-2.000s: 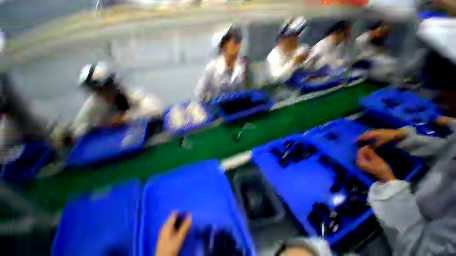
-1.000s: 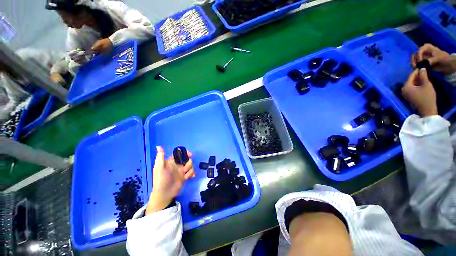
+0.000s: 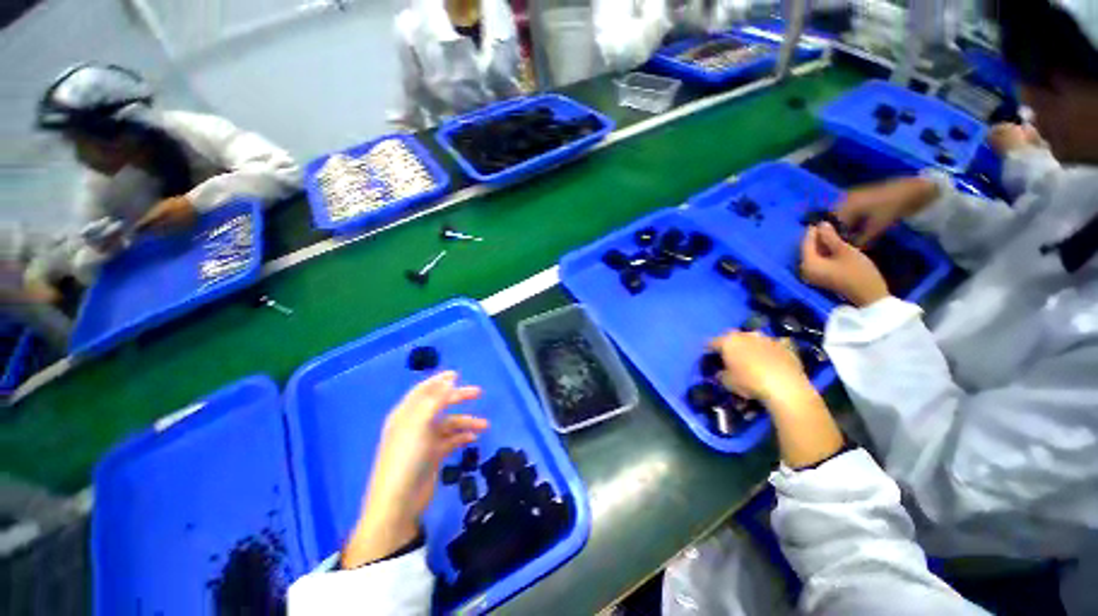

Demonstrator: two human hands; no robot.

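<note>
My left hand (image 3: 421, 439) is over the middle blue tray (image 3: 361, 349), fingers apart and empty. A single black housing (image 3: 423, 357) lies in that tray just beyond my fingertips. A loose pile of black housings (image 3: 506, 511) lies in the near right part of the same tray. My right hand (image 3: 761, 367) reaches into the right-hand blue tray (image 3: 620, 313), palm down at its near end, over black blocks (image 3: 722, 415). A dark block shows at its fingertips; whether it is gripped cannot be told.
A clear-grey tub (image 3: 578, 367) of tiny dark parts stands between the trays. The left tray (image 3: 193, 469) holds tiny black bits (image 3: 247, 578). Metal-shafted parts (image 3: 424, 267) lie on the green belt (image 3: 361, 283). A neighbour's hands (image 3: 849, 247) work close at right. People sit across the belt.
The black housing has left my left hand and lies in the middle tray. My right hand has come into view over the right-hand tray. The camera view has shifted.
</note>
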